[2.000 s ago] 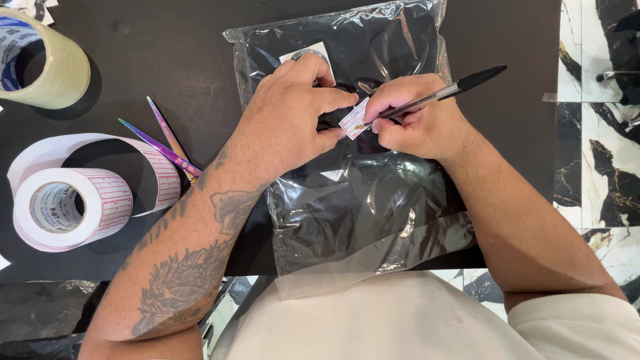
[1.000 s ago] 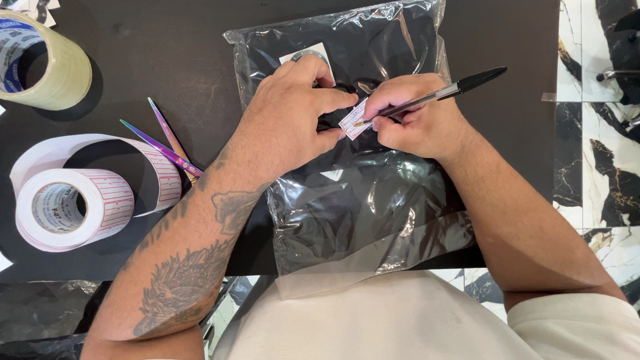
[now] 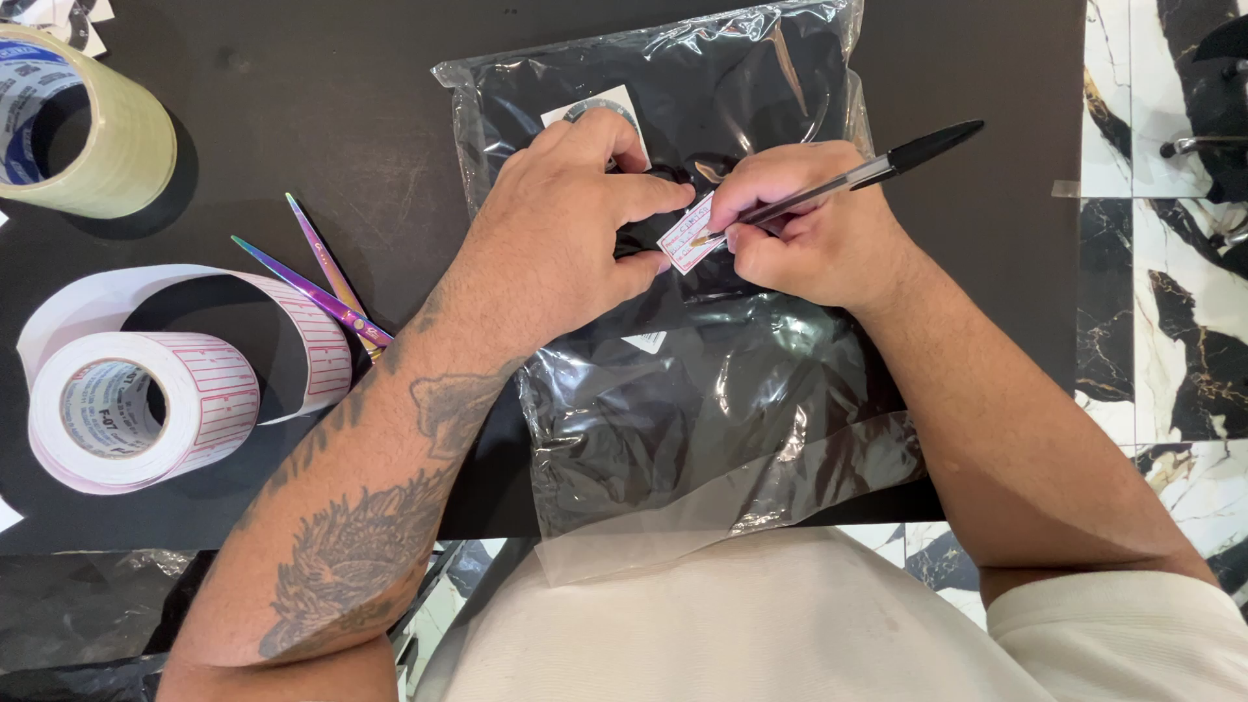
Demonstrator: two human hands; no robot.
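My right hand (image 3: 814, 229) grips a black ballpoint pen (image 3: 829, 185), its tip on a small white label with red print (image 3: 685, 244). The label bears handwriting and lies on a clear plastic bag (image 3: 682, 409) with black contents. My left hand (image 3: 575, 219) rests on the bag, thumb and index finger at the label's left edge; whether they pinch anything cannot be told. Under its other fingers, near the bag's top, is a white square sticker with a dark round design (image 3: 624, 102), partly hidden.
Left of my left forearm lie iridescent scissors (image 3: 336, 302) with parted blades and a partly unrolled label roll (image 3: 214, 409). A wide roll of clear packing tape (image 3: 136, 136) stands at the upper left. The dark table's (image 3: 994, 292) right edge borders a marble-patterned floor (image 3: 1170, 341).
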